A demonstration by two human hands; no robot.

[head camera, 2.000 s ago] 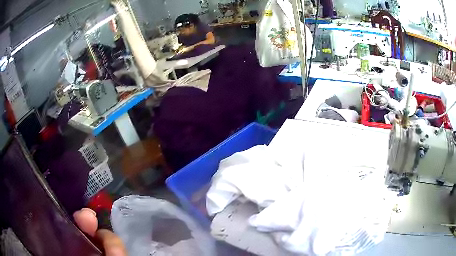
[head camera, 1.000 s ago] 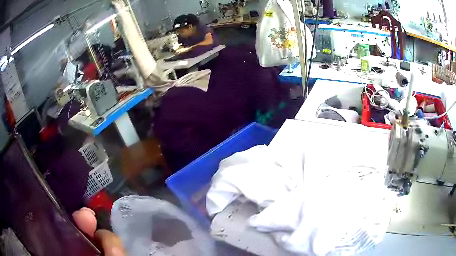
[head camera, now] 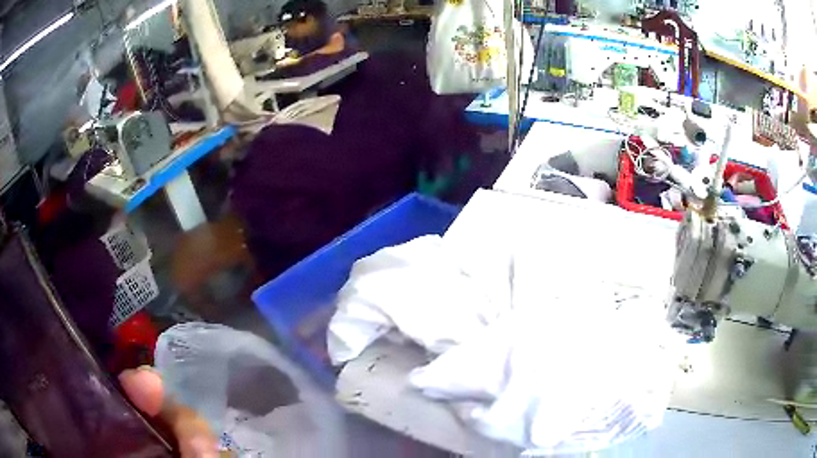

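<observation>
A dark flat rectangle with a thin edge, which looks like a smartphone [head camera: 67, 358], stands close to the camera at the lower left. Fingertips of my left hand [head camera: 170, 416] show around its right edge; the rest of the hand is hidden or cut off. My right hand is not in view. A white garment [head camera: 555, 358] lies heaped on the white table, left of the sewing machine head [head camera: 739, 264]. Its left part hangs over the table edge by the blue crate.
A translucent plastic bag [head camera: 242, 385] hangs at the table's left front, beside the blue crate [head camera: 309, 291]. A red basket [head camera: 640, 199] with spools stands behind the machine. Dark purple cloth [head camera: 313, 201] is heaped beyond the crate. A person [head camera: 309, 36] sits at another machine farther back.
The view has shifted, so the table and machine appear farther left and a little higher. A small yellow-and-black tool now shows at the lower right. The fingers remain on the dark rectangle.
</observation>
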